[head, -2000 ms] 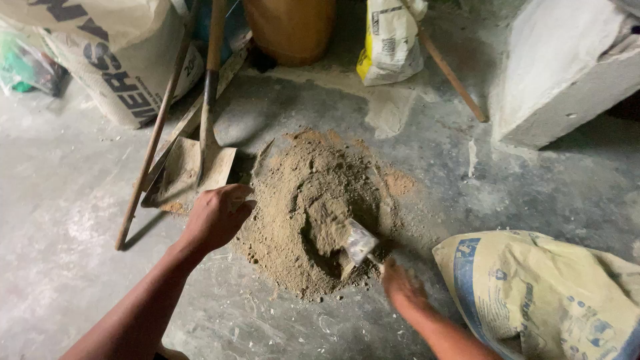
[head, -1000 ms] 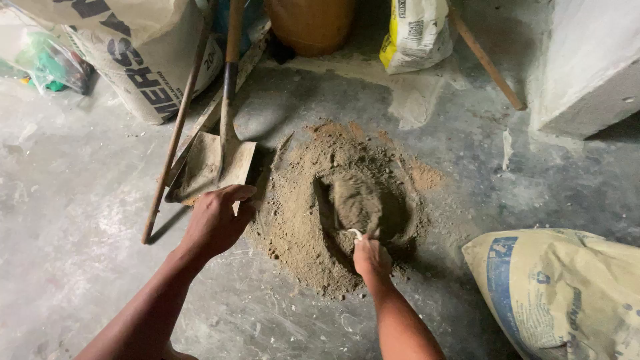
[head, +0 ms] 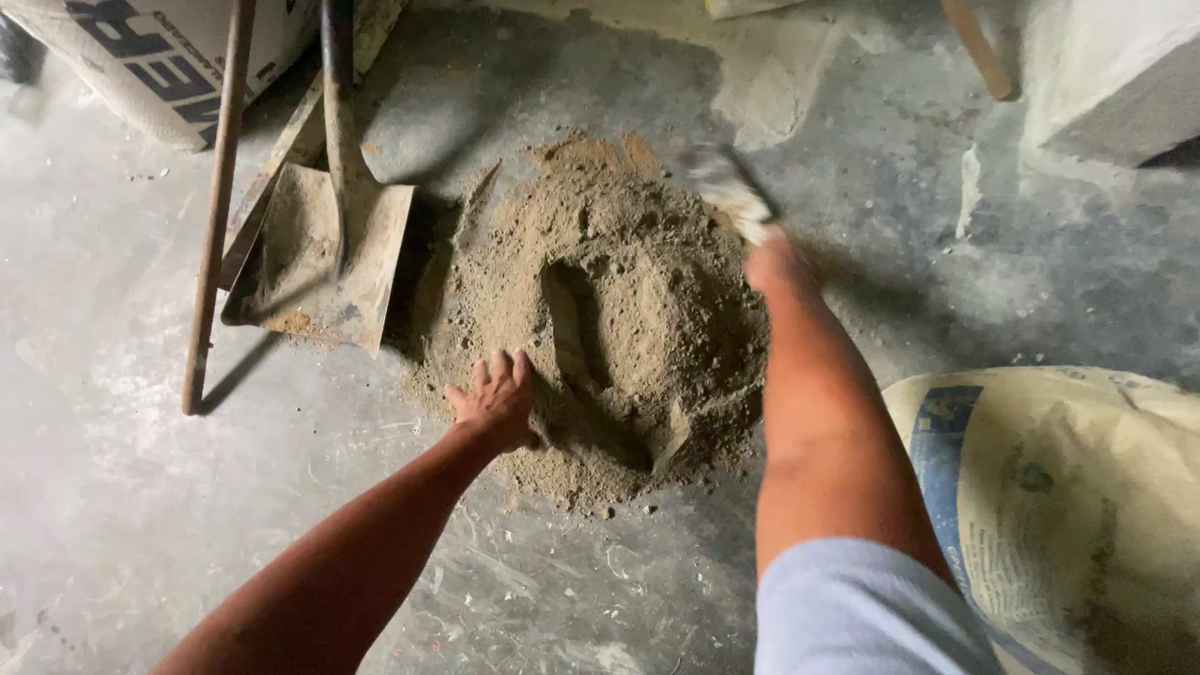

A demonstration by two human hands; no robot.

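Observation:
A heap of dry grey-brown sand or mortar mix lies on the concrete floor, with a curved hollow in its middle. My left hand, fingers spread, is at the heap's lower left edge; nothing shows in it. My right hand grips a small trowel at the heap's upper right edge. The trowel's blade is blurred by motion and its handle is mostly hidden in the fist.
A shovel lies left of the heap, beside a wooden pole. Behind them stands a white sack bearing print. An opened paper sack is at lower right, a concrete block or wall corner at upper right, near a stick.
My right hand has moved with the trowel from the hollow to the heap's upper right edge. My left hand has come away from beside the shovel blade to the heap's lower left, fingers now spread.

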